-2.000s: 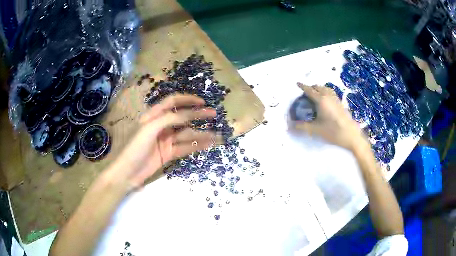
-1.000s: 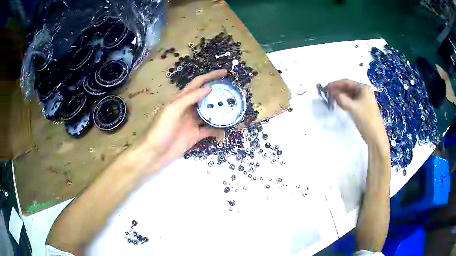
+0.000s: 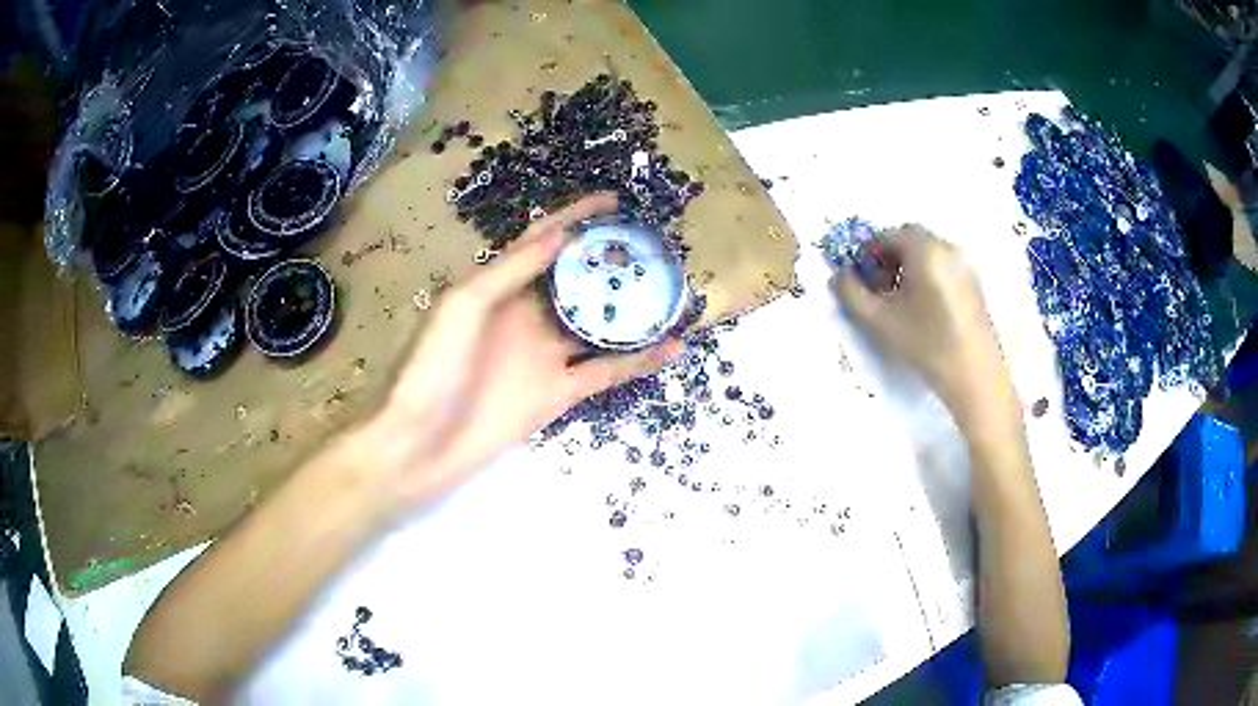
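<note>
My left hand (image 3: 483,345) holds a dial housing (image 3: 617,284) by its rim, pale inner side up, with small holes and dark posts showing. It is above the heap of small dark inserts (image 3: 580,149) on the cardboard. My right hand (image 3: 917,304) is over the white sheet, fingers curled in at the thumb. A small bluish, glinting piece (image 3: 851,243) shows at its fingertips; blur hides what it is and whether the fingers grip it. More inserts (image 3: 662,428) are scattered on the white sheet below the housing.
A clear bag (image 3: 393,69) with black discs (image 3: 291,308) spilling from it lies on the brown cardboard (image 3: 207,469) at the left. A dense blue-black heap (image 3: 1117,290) is at the right of the white sheet (image 3: 662,621). A small insert cluster (image 3: 367,648) lies near me. Blue plastic (image 3: 1209,483) stands lower right.
Since two seconds ago, the left hand has taken hold of a housing; the right hand no longer shows a disc. In the last second the right hand has moved slightly left and its fingers have curled.
</note>
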